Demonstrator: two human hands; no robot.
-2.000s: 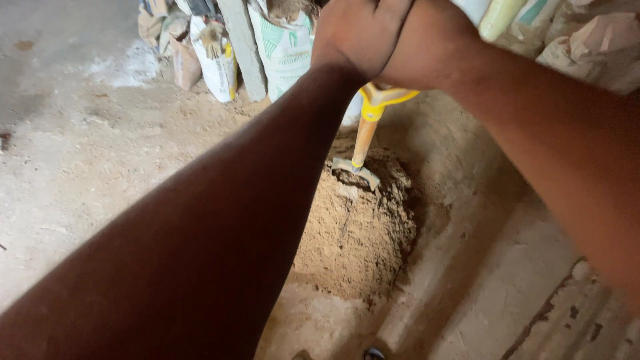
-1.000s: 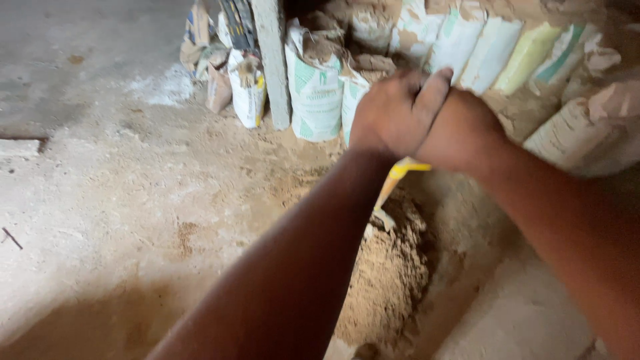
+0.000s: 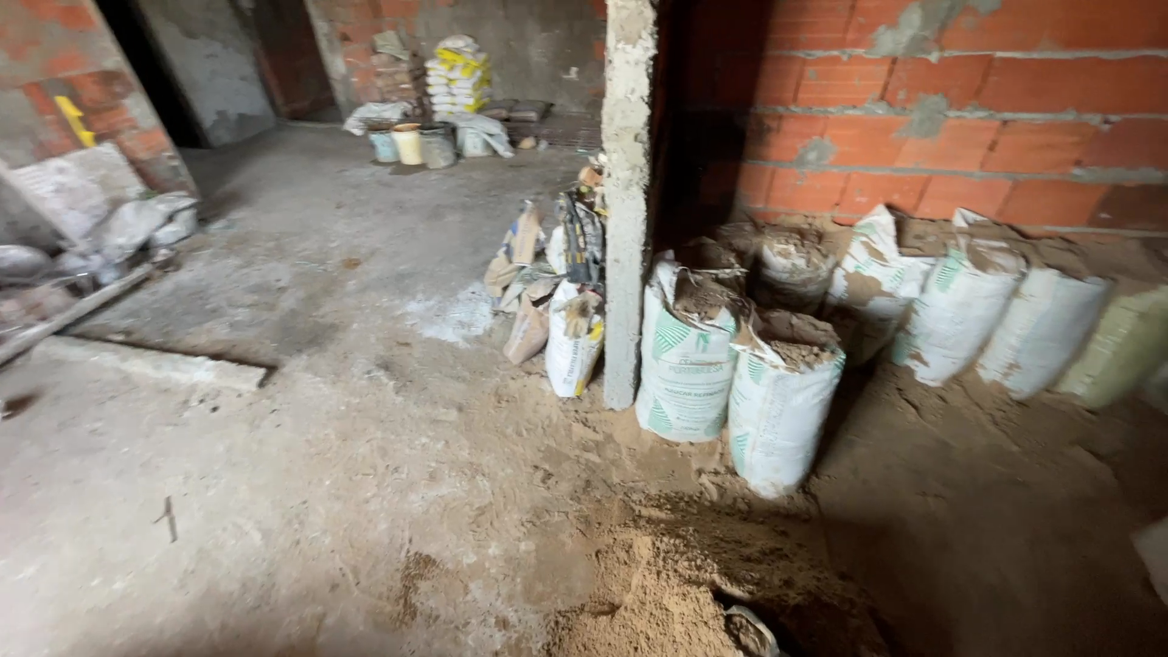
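Neither my left hand nor my right hand shows in the view now. A heap of sandy material (image 3: 648,593) lies on the concrete floor at the bottom centre. A metal edge (image 3: 750,630), perhaps the shovel's blade, sticks out at the heap's right side by the lower border; its handle is not visible. Just beyond the heap two white woven sacks with green print, a left one (image 3: 686,374) and a right one (image 3: 785,411), stand upright, filled with sandy material at their open tops.
A rough concrete post (image 3: 628,210) rises left of the sacks. More filled sacks (image 3: 958,310) line the brick wall (image 3: 995,119). Small bags (image 3: 575,338) lean by the post. A narrow slab (image 3: 155,361) lies at left. Buckets (image 3: 408,144) and stacked bags (image 3: 458,82) stand far back.
The view has swung up toward the room. My hands, earlier together at the top of the yellow-handled tool standing in the heap, have gone out of view.
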